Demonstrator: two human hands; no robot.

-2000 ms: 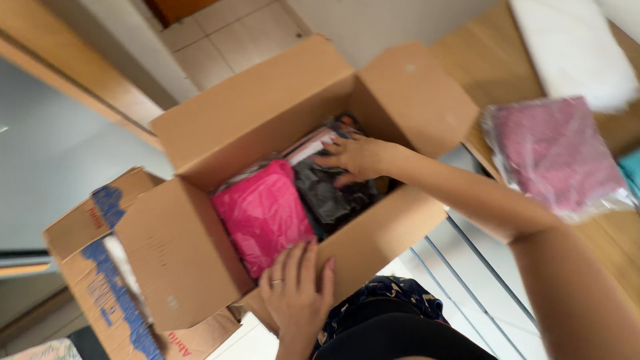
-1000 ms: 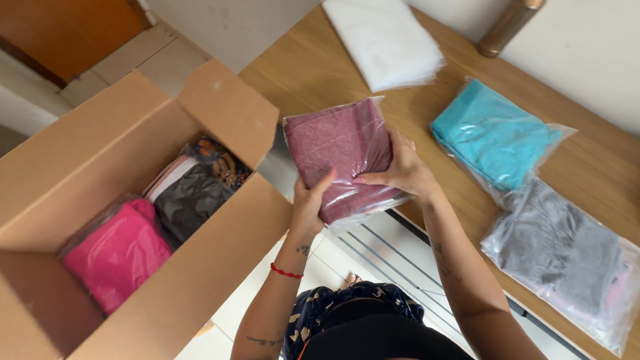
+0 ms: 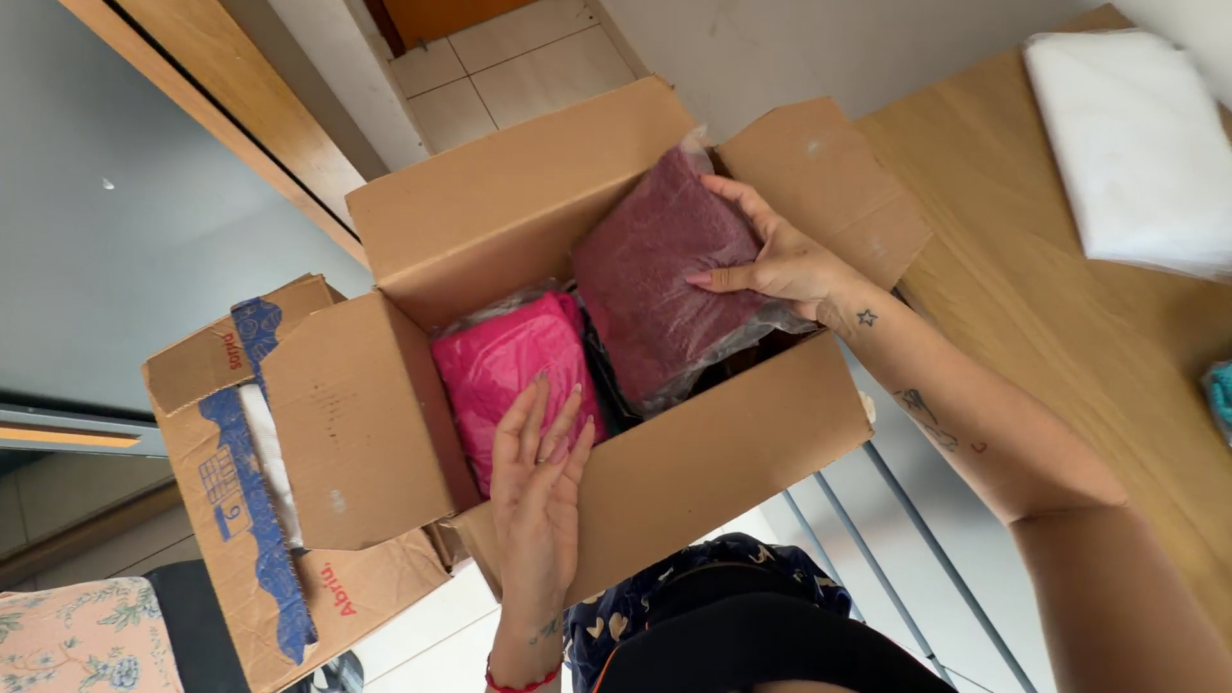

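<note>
My right hand (image 3: pixel 780 255) grips the right edge of a maroon fabric bundle in a clear plastic bag (image 3: pixel 664 279), which tilts over the right part of an open cardboard box (image 3: pixel 712 472). My left hand (image 3: pixel 541 481) has its fingers apart over the near wall of the box, in front of a bright pink bagged fabric bundle (image 3: pixel 515 371) lying in the left part. Dark items show in part beneath the maroon bundle; most of them are hidden.
A second cardboard box with blue and red print (image 3: pixel 371 606) sits at the left, beside a floral cloth (image 3: pixel 82 635). On the wooden table (image 3: pixel 1020 318) at the right lie a white folded stack (image 3: pixel 1126 144) and a teal item (image 3: pixel 1220 395), cut by the frame edge.
The maroon bundle has moved from beside the box to over its opening. A second ago both hands held it; the left has let go. The view has swung left.
</note>
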